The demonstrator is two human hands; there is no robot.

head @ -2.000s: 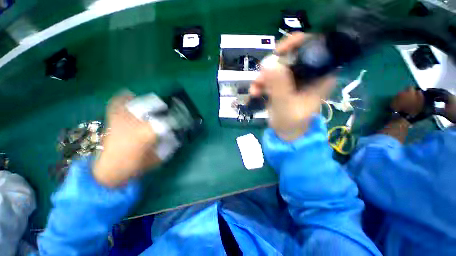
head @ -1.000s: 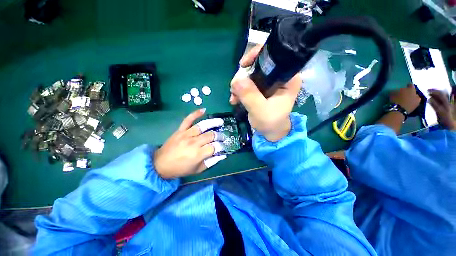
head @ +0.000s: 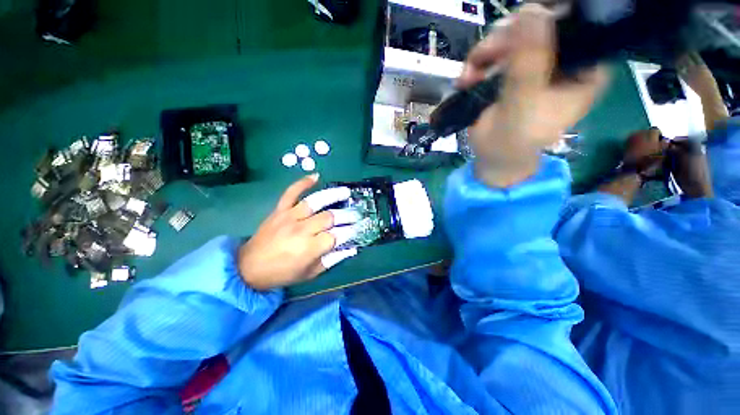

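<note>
My left hand (head: 288, 241), with white finger cots, rests on a black housing (head: 397, 212) with a green circuit board (head: 370, 216) inside, near the bench's front edge. A white plate (head: 415, 208) lies against the housing's right side. My right hand (head: 527, 105) is blurred and grips the black electric screwdriver (head: 604, 36). The screwdriver's tip end is at the metal front of the screw feeder (head: 389, 107); whether it touches cannot be told. A second black housing (head: 177, 150) with a green board (head: 211, 147) lies at the left, untouched.
A pile of metal-and-white modules (head: 101, 198) lies at the left. Several white discs (head: 303, 151) lie above my left hand. Black units (head: 65, 18) stand at the far side. At the right, another person's hand (head: 645, 150) is by a white tray (head: 690, 113).
My right hand has lifted the screwdriver off the housing and moved it up and right to the feeder. The white plate beside the housing is now uncovered. My left hand stays on the housing.
</note>
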